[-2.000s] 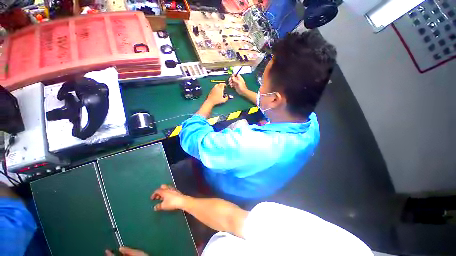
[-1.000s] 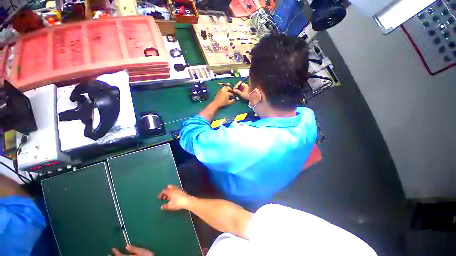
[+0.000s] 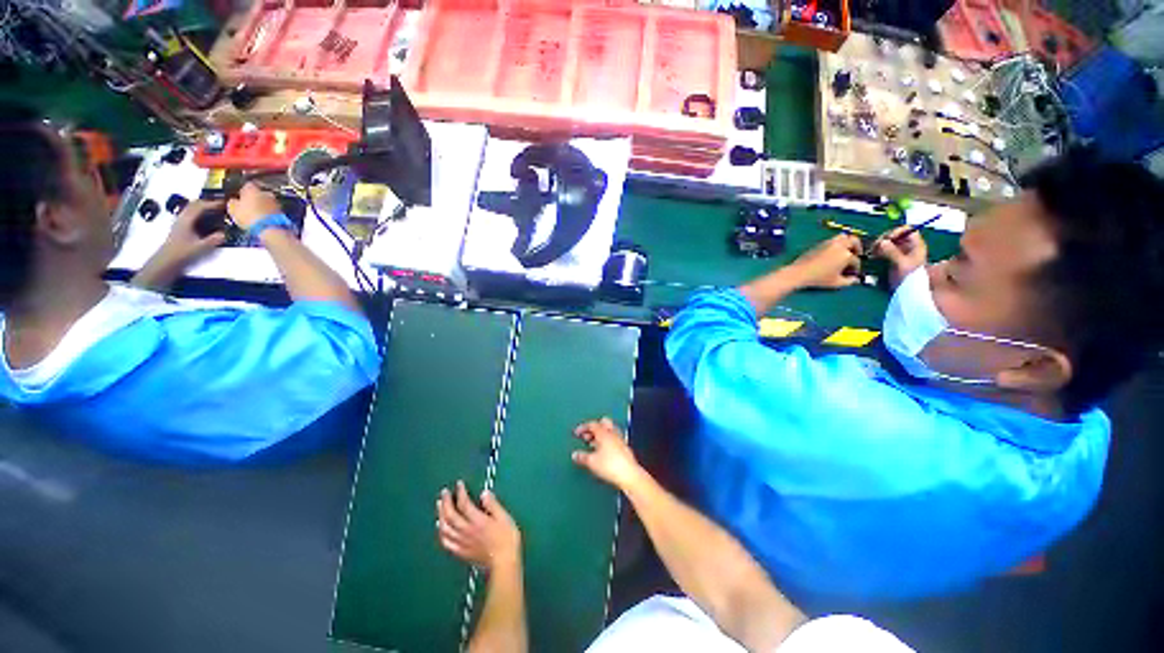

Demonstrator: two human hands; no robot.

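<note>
A dark green folding board (image 3: 562,383) with a pale centre seam lies in front of me, against the bench edge. My left hand (image 3: 477,526) is over the board by the seam, fingers apart and holding nothing. My right hand (image 3: 605,454) is over the right panel near its right edge, fingers loosely curled with nothing in them. I cannot tell whether either hand touches the board. A black curved strap-like piece (image 3: 552,204) lies on a white box (image 3: 483,250) on the bench beyond the board.
A person in blue (image 3: 881,472) works with a thin tool at right; another (image 3: 192,370) handles parts at left. Red trays (image 3: 574,64), a pale parts board (image 3: 894,121), a spool (image 3: 624,273) and a small black part (image 3: 761,230) are on the bench.
The view has swung left, so the bench and board appear farther right and the left worker shows. My left hand has come fully into view over the board.
</note>
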